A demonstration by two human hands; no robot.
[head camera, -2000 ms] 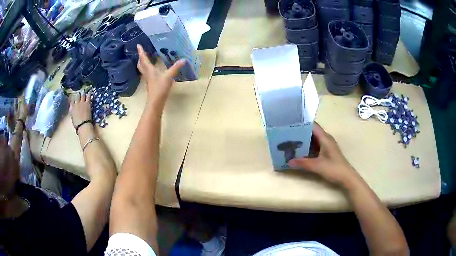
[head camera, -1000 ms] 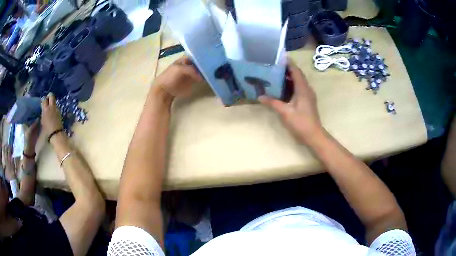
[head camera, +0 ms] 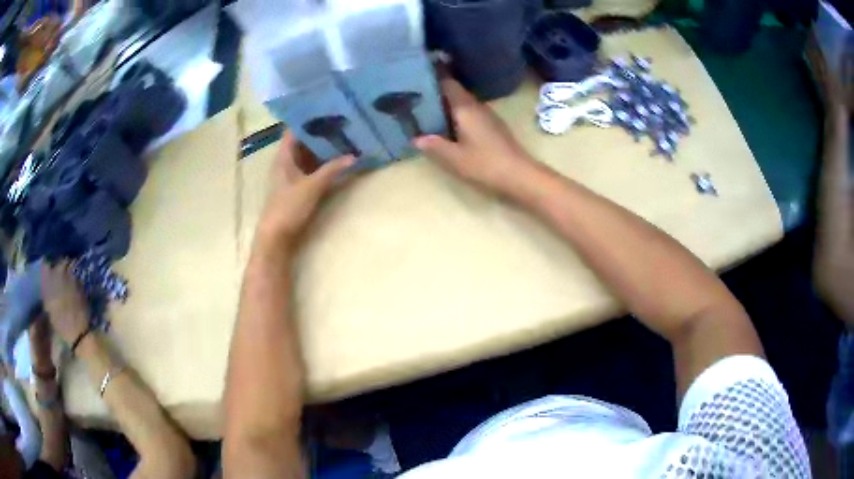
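Observation:
Two light blue-grey retail boxes stand side by side at the back of the table, touching, with white flaps up and dark device pictures facing me. My left hand (head camera: 298, 192) holds the left box (head camera: 323, 120) at its lower left side, thumb on the front. My right hand (head camera: 473, 140) holds the right box (head camera: 398, 101) at its lower right side, thumb on the front. The inside of both boxes is hidden from this angle.
Tan-covered table (head camera: 421, 271). White coiled cables (head camera: 573, 106) and a pile of small star-shaped parts (head camera: 651, 108) lie at right. Dark cup-shaped parts (head camera: 562, 45) stand behind; more dark parts (head camera: 94, 178) are heaped at left, near another person's hand (head camera: 66, 304).
My left hand has gone from the left box's earlier place at back left to beside the right box. The two boxes are now square together, further left and back on the table.

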